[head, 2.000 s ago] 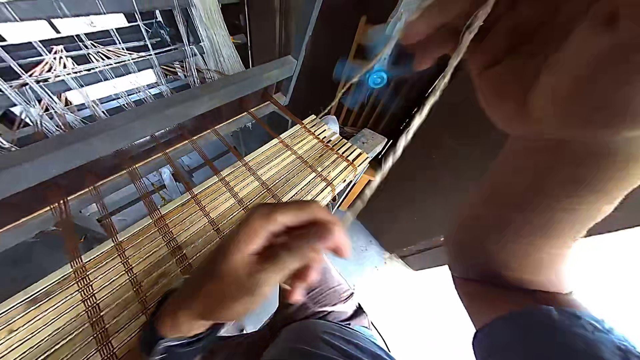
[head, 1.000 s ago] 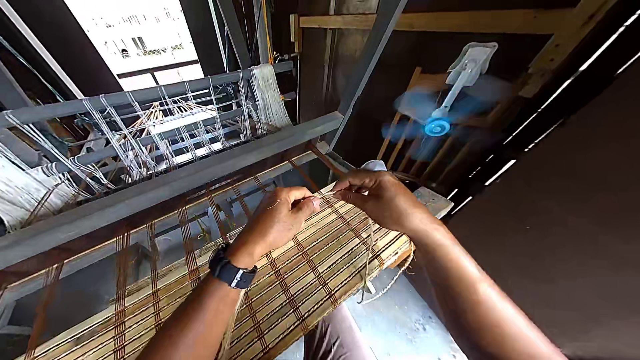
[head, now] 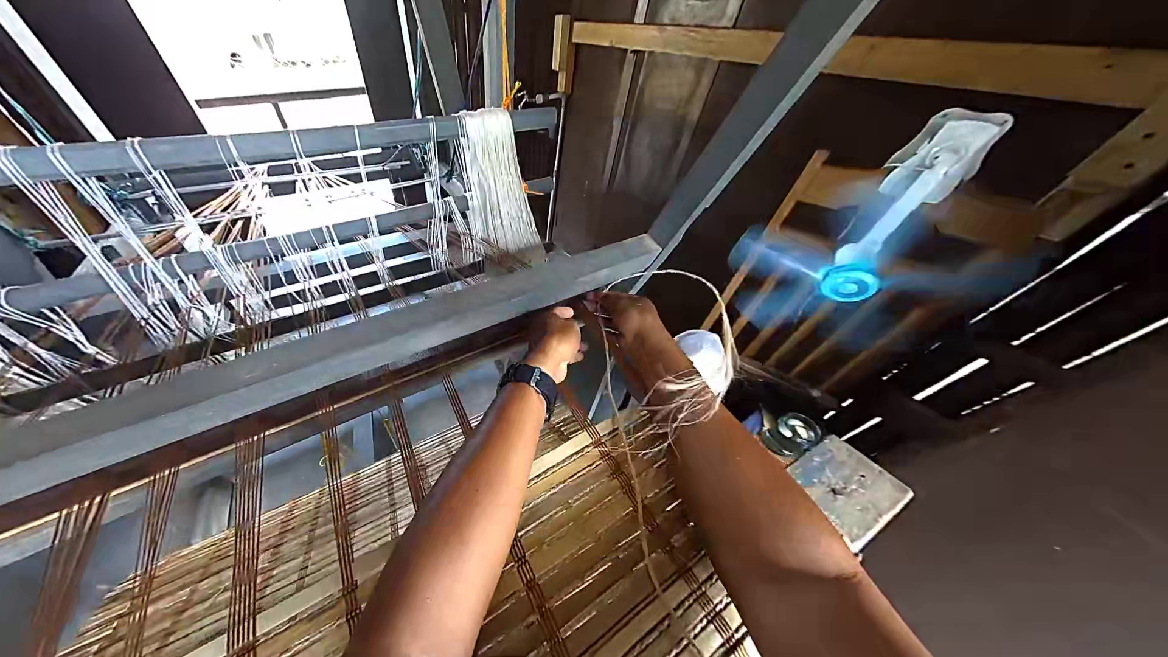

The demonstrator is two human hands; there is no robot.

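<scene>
A handloom fills the left side, its grey wooden beam (head: 328, 342) crossing above a slatted woven mat (head: 301, 547) with brown warp threads (head: 246, 538). My left hand (head: 557, 342), below a black wristwatch, is just under the beam's right end with curled fingers; what it holds cannot be made out. Beside it, my right hand (head: 625, 315) has its fingertips at the warp under the beam, pinching a fibre strand. That beige strand (head: 636, 493) loops above my right wrist and hangs down over the mat. Loose fibre ends (head: 680, 401) lie across my right forearm.
White string heddles (head: 497, 182) hang from the loom's rear bars. A fan (head: 849, 283) with blurred blades is at the right. Near the mat's right edge are a white bundle (head: 704, 358), a round metal object (head: 792, 432) and a worn board (head: 849, 488).
Both hands have moved from over the mat up to the beam's right end. The strand now loops over my right wrist. The view has shifted.
</scene>
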